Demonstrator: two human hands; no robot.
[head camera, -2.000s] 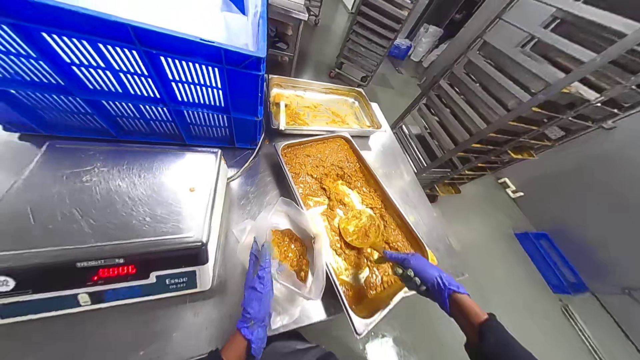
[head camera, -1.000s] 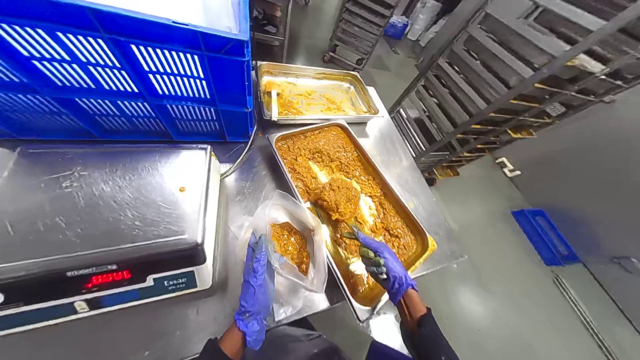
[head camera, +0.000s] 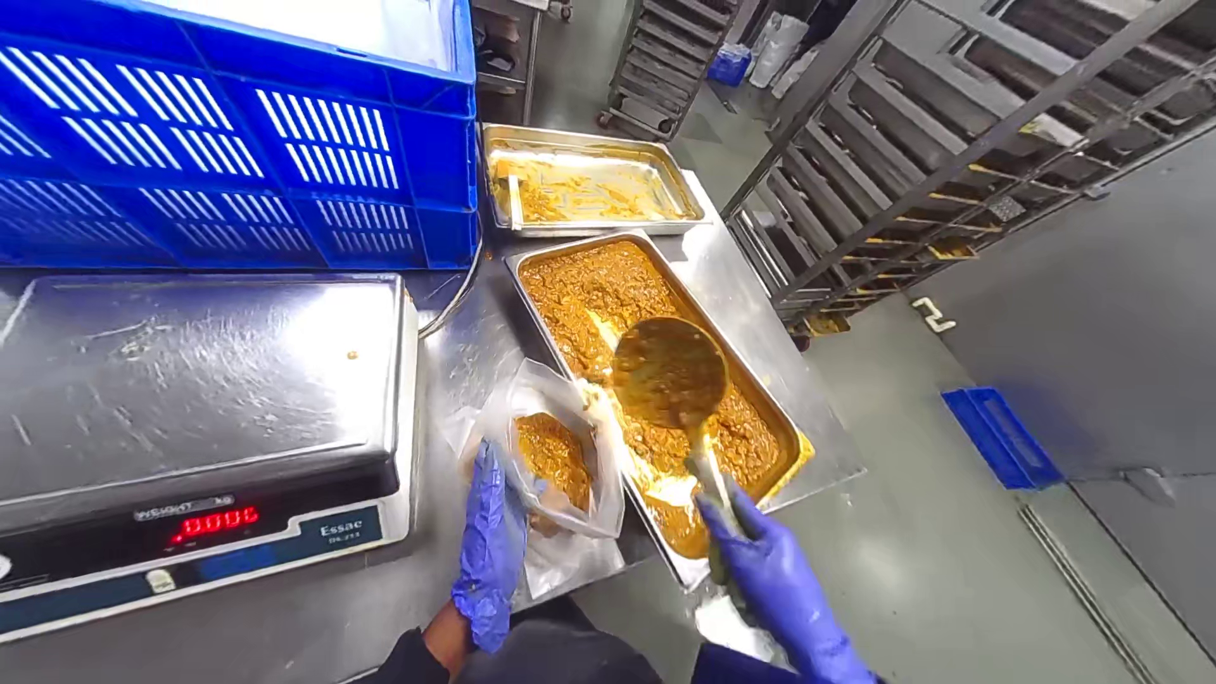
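Observation:
My right hand (head camera: 760, 560), in a blue glove, grips the handle of a metal ladle (head camera: 671, 372) whose round bowl is over a deep steel tray (head camera: 781, 408) of thick brown-orange curry (head camera: 598, 275). My left hand (head camera: 494, 541), also gloved, holds the near left side of a clear plastic bag (head camera: 608, 494) standing open beside the tray. Some of the same curry (head camera: 551, 456) lies inside the bag. The ladle's bowl is coated with sauce; how much it carries is unclear. The left fingertips are partly behind the bag's plastic.
A steel weighing scale (head camera: 199, 370) with a red display stands at left, before a large blue plastic crate (head camera: 332, 228). Behind the curry tray is a second, sauce-smeared steel tray (head camera: 608, 228) with a utensil in it. Metal racks (head camera: 855, 161) stand at right; a blue plastic item (head camera: 1002, 437) lies on the floor.
The ladle has risen off the curry, where it lay loaded or half sunk earlier. My right hand has come nearer my body since two seconds ago. My left hand stays at the bag.

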